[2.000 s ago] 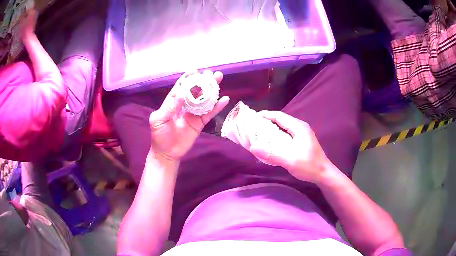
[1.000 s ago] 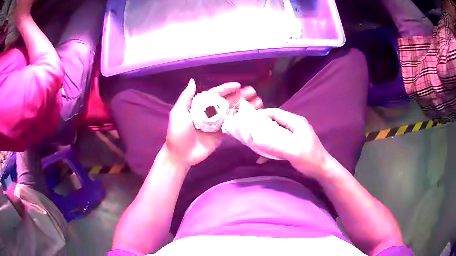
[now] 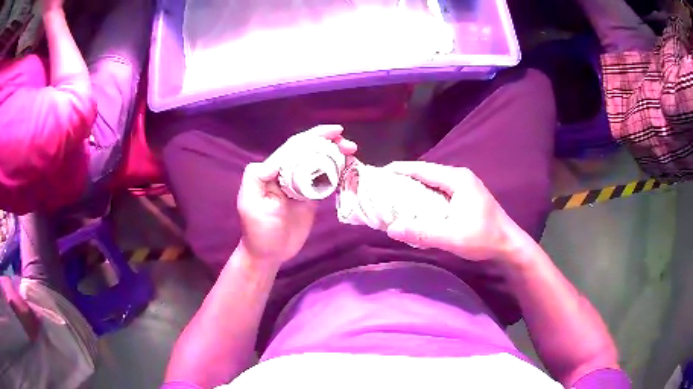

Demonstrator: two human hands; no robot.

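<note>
A whitish hollow roll (image 3: 310,176) with a dark hole at its end is held in my left hand (image 3: 275,209), its hole turned towards the lower right. My right hand (image 3: 456,209) holds a pale, wrinkled roll or sleeve (image 3: 372,199), with its open end towards the left. The two pieces are close together over my lap; whether they touch is hard to tell. Strong glare washes out their surfaces, and my right fingers under the sleeve are mostly hidden.
A purple-looking plastic bin (image 3: 319,87) with a white liner (image 3: 304,45) stands beyond my knees. A seated person (image 3: 45,129) is at the left, near a blue stool (image 3: 114,281). A plaid garment (image 3: 646,106) is at the right. Yellow-black tape (image 3: 608,195) crosses the floor.
My left fingers have closed around the hollow roll, and it has tilted to show more of its side. My right hand still holds the sleeve, now turned closer to level.
</note>
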